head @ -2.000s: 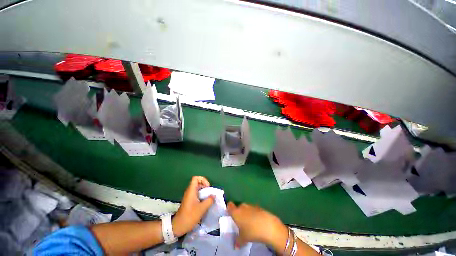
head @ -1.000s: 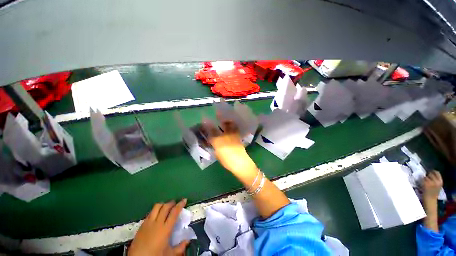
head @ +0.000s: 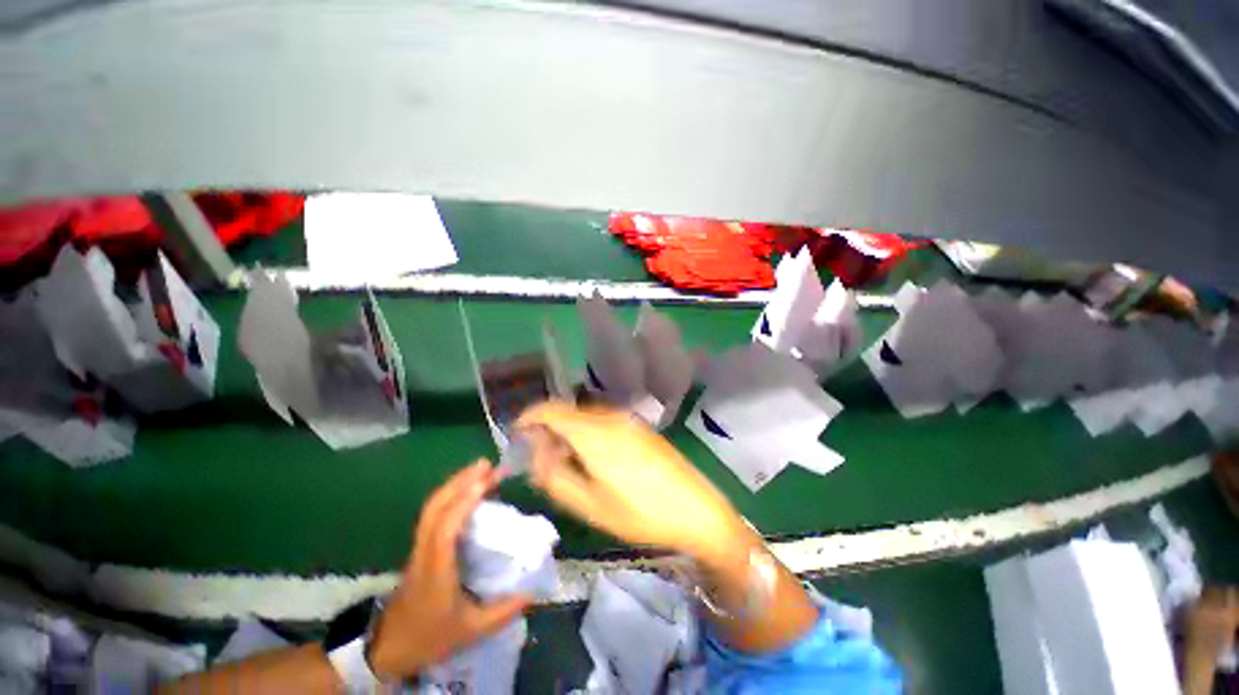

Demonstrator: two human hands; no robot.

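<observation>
My left hand (head: 442,584) holds a crumpled white packet (head: 508,549) above the near belt rail. My right hand (head: 598,475) is just right of it, over the belt, its fingertips on a small greyish piece (head: 516,455) at the packet's upper end. Directly behind my right hand stands an open retail box (head: 511,380) with raised flaps, partly hidden by the hand. More open boxes (head: 326,373) stand left and right of it in a row on the green belt (head: 272,502). Loose packets (head: 628,627) lie on the near bench below my hands.
A grey shelf (head: 544,109) spans the top. Red flat pieces (head: 700,250) and a white sheet (head: 378,234) lie beyond the far rail. A white block (head: 1087,618) stands on the near bench at the right, beside another person's hand (head: 1207,638).
My right hand has come back from the boxes towards my left hand. My left hand has lifted a packet from the near heap. The view has shifted slightly.
</observation>
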